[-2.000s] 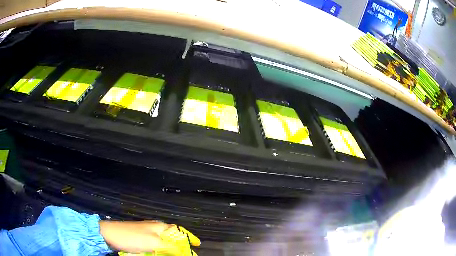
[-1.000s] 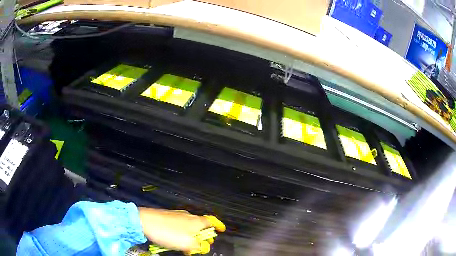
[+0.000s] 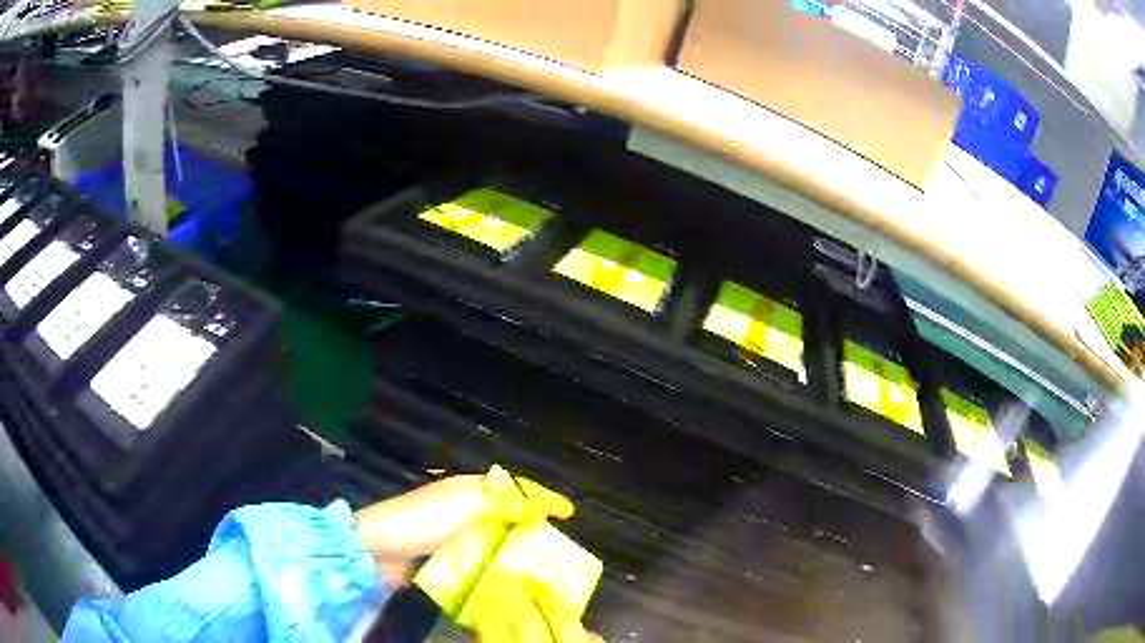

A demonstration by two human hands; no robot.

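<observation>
My left hand [image 3: 440, 528], in a blue sleeve with yellow finger coverings, is at the lower middle, closed on a lime piece [image 3: 553, 568]. More blurred yellow lies below it at the bottom edge; I cannot tell whether it is fingers or further lime pieces. A dark object shows under my left wrist. No right hand can be made out. Beyond my hand, a black foam tray [image 3: 603, 329] on a thick stack holds a row of device bodies with lime pieces [image 3: 618, 270] in its slots.
On the left, another black tray stack [image 3: 239, 345] holds white-labelled devices [image 3: 153, 371]. Behind it are a grey post [image 3: 145, 138] and a blue bin [image 3: 214, 207]. A wood-edged shelf [image 3: 992, 270] with cardboard cartons [image 3: 804, 88] overhangs the trays. Bright blur covers the right edge.
The view has swung left, so the trays have shifted right and the white-labelled devices have come into view. My left hand has turned, and the lime piece now shows its broad face.
</observation>
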